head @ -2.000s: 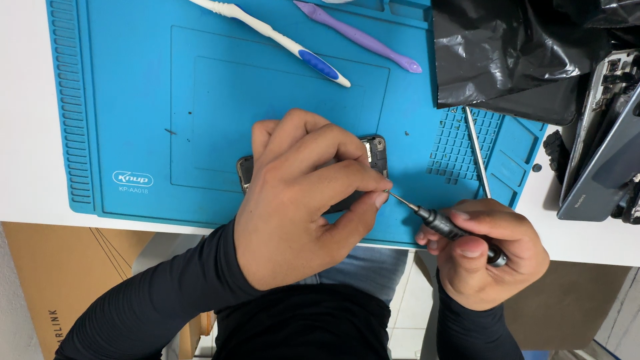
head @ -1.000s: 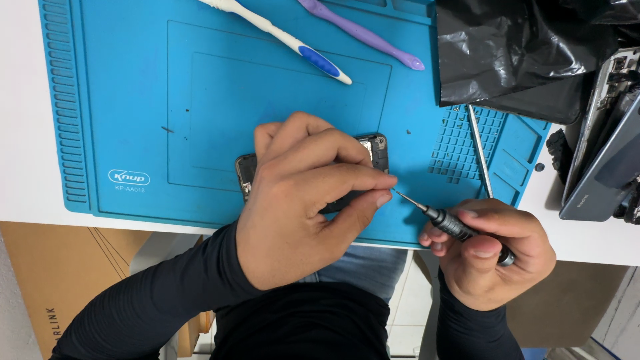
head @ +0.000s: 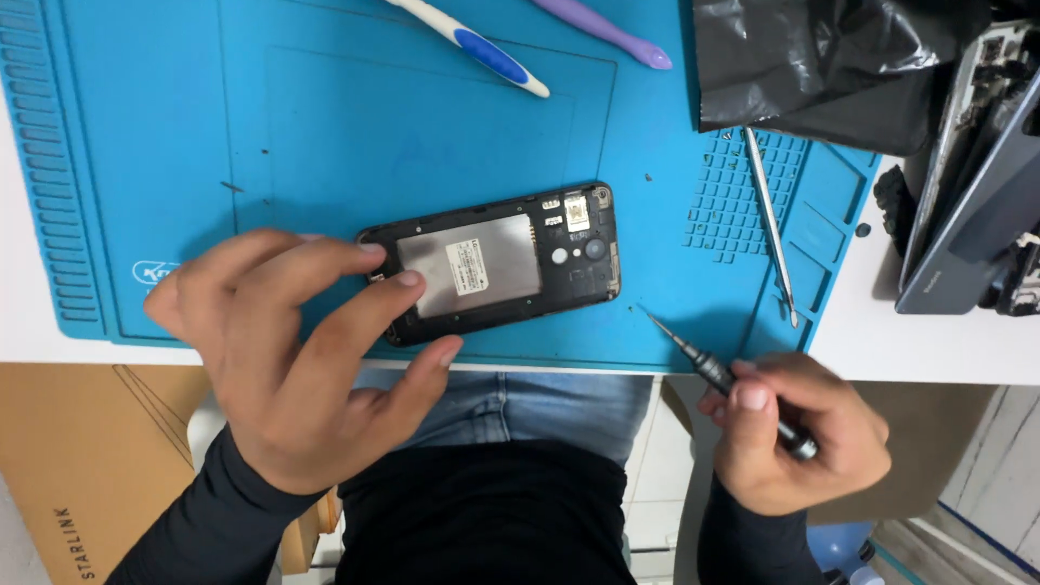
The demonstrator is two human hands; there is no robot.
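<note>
A black smartphone [head: 491, 264], its back cover off and its battery bay bare with a label in it, lies slightly tilted on the blue silicone repair mat [head: 439, 154]. Over the phone's left end is my left hand [head: 309, 349], fingers spread, fingertips at or just above the frame; whether they touch is unclear. My right hand [head: 796, 431] grips a dark precision screwdriver [head: 711, 370] right of the phone, its thin tip pointing up and left over the mat, apart from the phone.
A white and blue toothbrush [head: 491, 57] and a purple-handled tool [head: 605, 32] lie beyond the phone. At right are a metal spudger [head: 772, 227], a black plastic bag [head: 812, 73] and several phone parts [head: 975, 203]. Tiny bits dot the mat; a cardboard box [head: 89, 455] stands lower left.
My left hand has moved left and opened its pinch, uncovering most of the phone. The screwdriver tip, earlier by my left fingertips, is now apart from them.
</note>
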